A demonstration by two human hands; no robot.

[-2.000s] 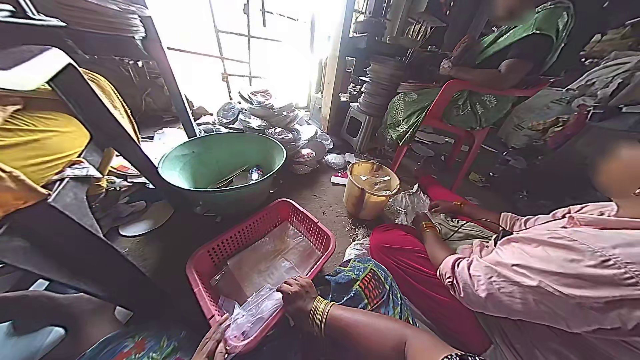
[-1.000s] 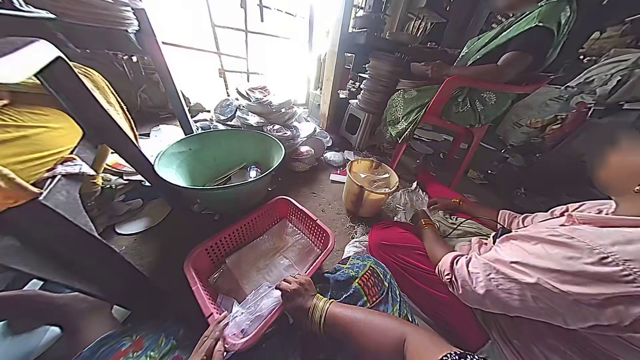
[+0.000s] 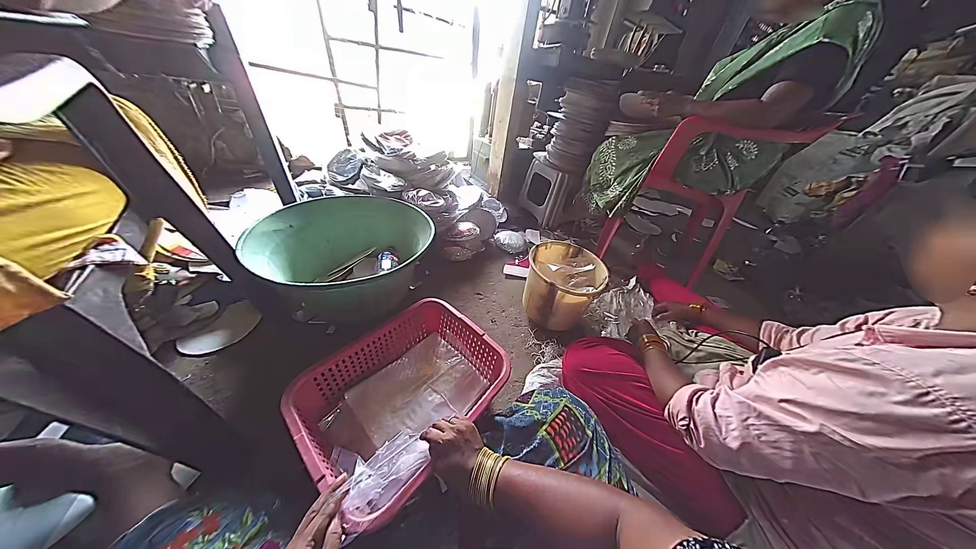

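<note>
A pink perforated plastic basket [image 3: 305,427] rests in front of me, with flat clear plastic sheets or bags [image 3: 412,381] lying inside. A bunch of crumpled clear plastic bags [image 3: 387,471] lies at its near end. My right hand [image 3: 454,446], with gold bangles at the wrist, has its fingers closed at the right edge of this bunch, by the basket's rim. My left hand [image 3: 322,518] touches the bunch and the near left corner of the basket, its fingers extended; its lower part is cut off by the frame edge.
Beyond the basket stand a green basin [image 3: 335,293] and a yellow bucket [image 3: 545,293]. A person in a pink shirt [image 3: 831,412] sits close on the right, handling clear plastic. Another sits on a red chair [image 3: 732,194]. Wrapped stacks [image 3: 412,171] lie by the bright window. A dark metal frame [image 3: 152,160] stands left.
The hands of the person on the red chair have shifted, and a round flat piece now shows in them. My own hands stay at the near end of the basket.
</note>
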